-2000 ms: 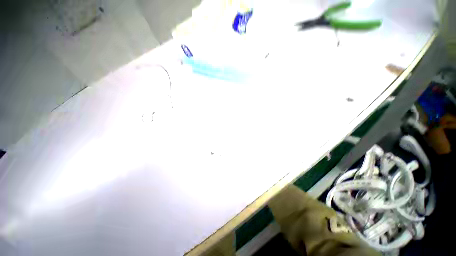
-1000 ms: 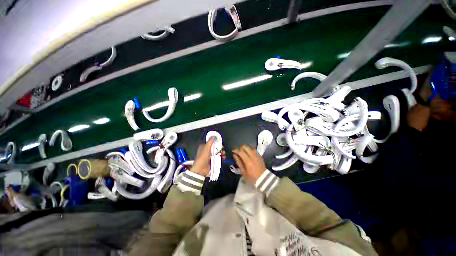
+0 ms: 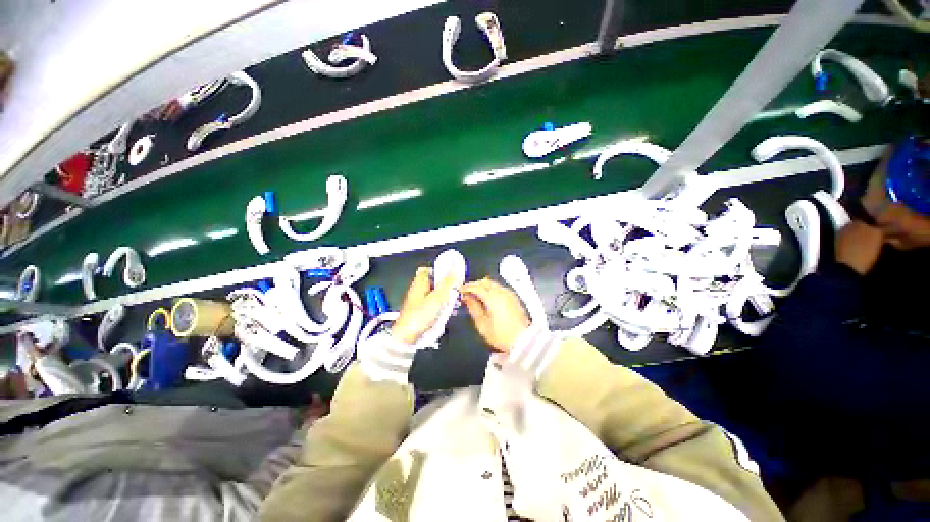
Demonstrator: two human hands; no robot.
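Note:
My left hand (image 3: 416, 308) holds a white curved housing piece (image 3: 449, 267) upright, its rounded end at the top. My right hand (image 3: 497, 313) is beside it, thumb and fingertips drawn together at the piece's right edge. Whether a small part or wire is pinched there cannot be told. Another white curved piece (image 3: 522, 283) lies just behind my right hand on the black ledge. A large tangled pile of white units (image 3: 673, 267) lies to the right. A smaller pile of white units (image 3: 291, 331) mixed with blue cylinders (image 3: 377, 301) lies to the left.
A green conveyor belt (image 3: 408, 199) runs behind the ledge, carrying spaced white pieces. A grey metal support (image 3: 750, 97) slants down at right. A tan tape roll (image 3: 200, 317) and a dark blue holder (image 3: 168, 362) are at left. Neighbouring people sit on both sides; one's hands (image 3: 862, 245) show at right.
The view has moved from the overhead shelf down to the ledge. Since the last earlier frame, my right hand has moved left to the held piece, which has turned slightly.

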